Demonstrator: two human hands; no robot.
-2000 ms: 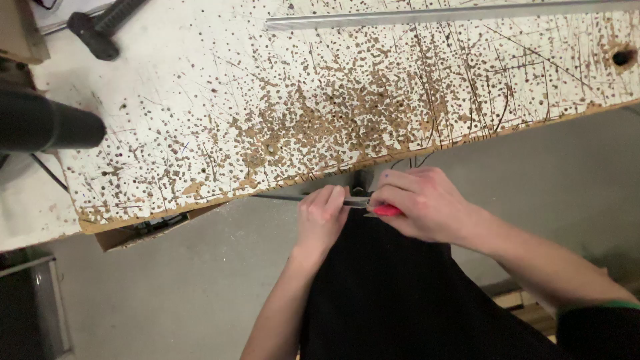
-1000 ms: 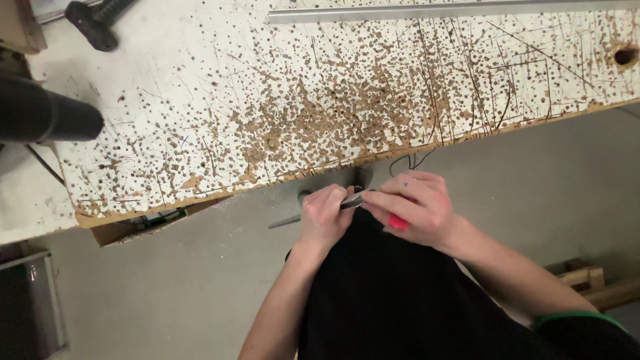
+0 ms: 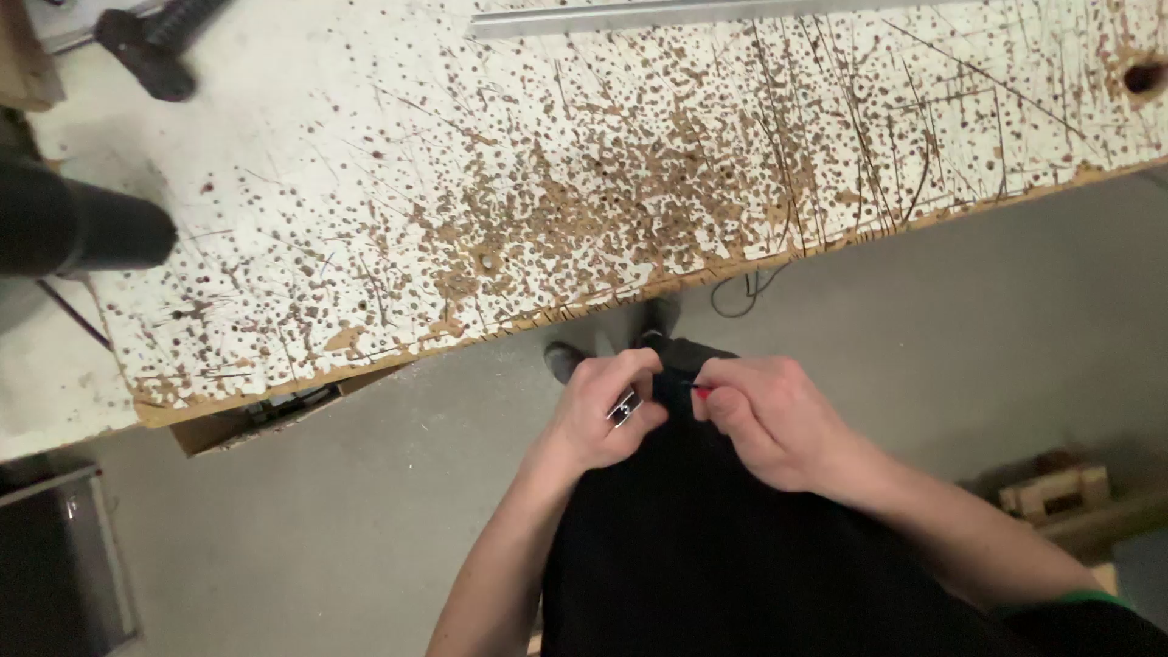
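Observation:
My left hand [image 3: 610, 408] is closed around a metal profile [image 3: 624, 408], whose open end shows between thumb and fingers. Right of it, a short gap away, my right hand [image 3: 771, 415] grips a small tool with a red handle [image 3: 703, 391]; a thin dark tip points from it toward my left hand. The fingers cover most of the tool, so its kind cannot be told. Both hands are in front of my dark clothing, below the front edge of the worn white workbench [image 3: 383, 182].
A long metal bar [image 3: 693, 14] lies at the bench's back. A black-handled tool [image 3: 151, 55] and a black cylindrical object [image 3: 82, 224] are at the left. Under the bench edge sits an open box [image 3: 274, 415]. A cable [image 3: 748, 294] hangs at the edge; wooden pieces [image 3: 1054, 491] are lower right.
My hands have moved apart; before, they met at the metal piece. The long metal piece that pointed left from my left hand now shows its end toward the camera.

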